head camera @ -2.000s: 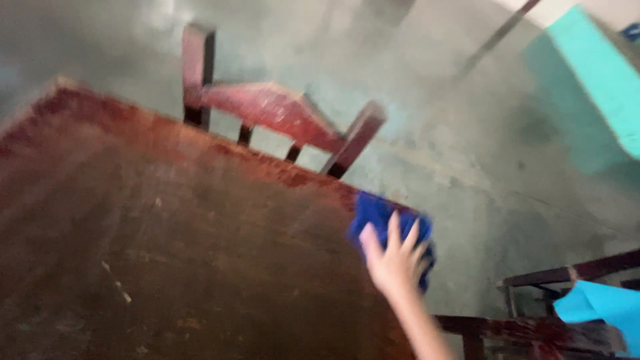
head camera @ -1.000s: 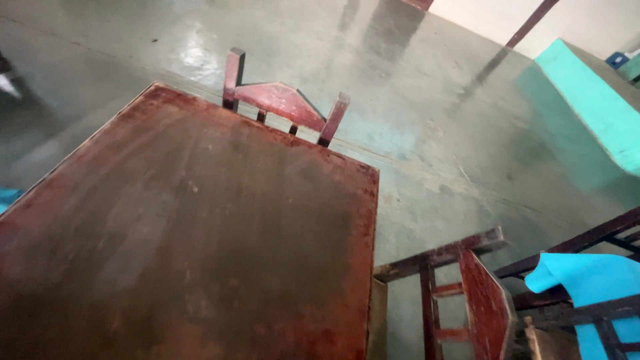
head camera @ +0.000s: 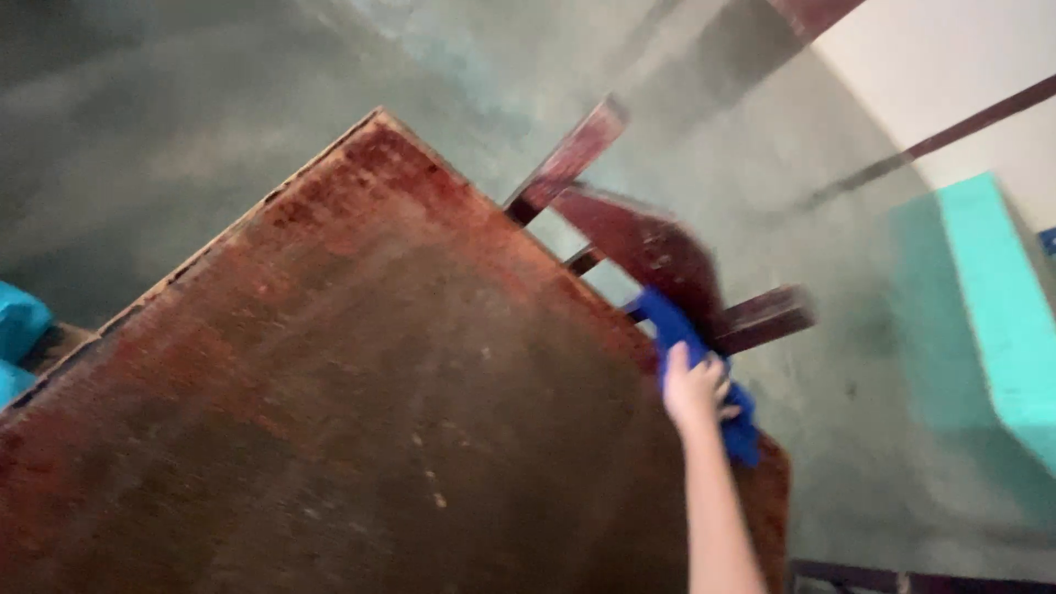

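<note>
My right hand [head camera: 700, 388] grips a blue cloth [head camera: 742, 421] at the right edge of a worn, dark red-brown wooden table [head camera: 355, 363]. Part of the cloth lies along the table's edge and reaches over it toward a wooden chair's backrest [head camera: 652, 239]. The arm comes in from the bottom of the view, across the tabletop. Pale marks show on the table's surface. My left hand is not in view.
The chair stands against the table's far right edge, its two posts sticking up. A turquoise block-like structure [head camera: 998, 313] is at the right, by a pale wall [head camera: 924, 66]. Light blue material [head camera: 18, 326] shows at the left edge. Dark wooden bars [head camera: 850, 575] are at the bottom right.
My right hand with the blue cloth, out of view one second ago, is back at the table's edge, beside the chair's backrest. The view has turned and come closer to the table.
</note>
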